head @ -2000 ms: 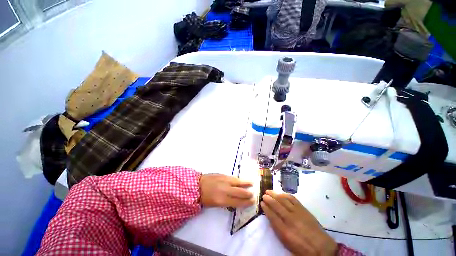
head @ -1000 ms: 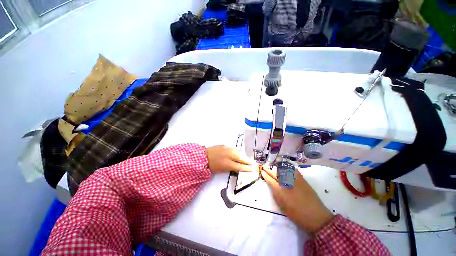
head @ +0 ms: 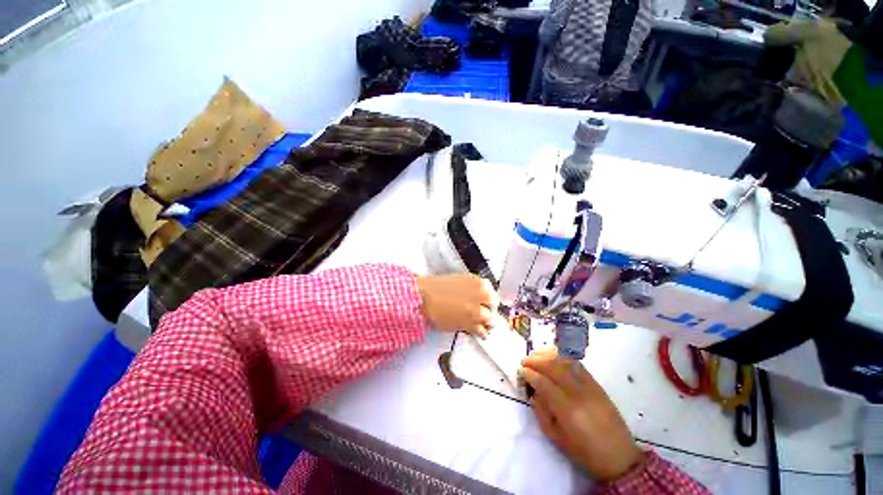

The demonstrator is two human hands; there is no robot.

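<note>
A narrow strip with a white layer (head: 500, 356) and a dark plaid edge lies at the presser foot (head: 532, 300) of the white sewing machine (head: 658, 222). My left hand (head: 459, 303) is beside the needle area, curled fingertips on the strip's left side. My right hand (head: 578, 411) is nearer me, thumb and fingertips pinching the strip's near end. The fingers partly hide the strip. Behind the needle, a dark band with a pale strip (head: 461, 208) bends away across the table. The needle tip is too small to tell.
Folded plaid panels (head: 290, 198) are piled at left, beside tan dotted fabric (head: 213, 140). Red and yellow looped handles (head: 683, 365) lie right of the needle. A measuring scale (head: 387, 462) runs along the table's front edge. A person (head: 593, 48) is in the background.
My right hand has moved back toward me from the presser foot. My left hand remains beside it, its fingers more curled. The dark and pale strip now shows behind the needle.
</note>
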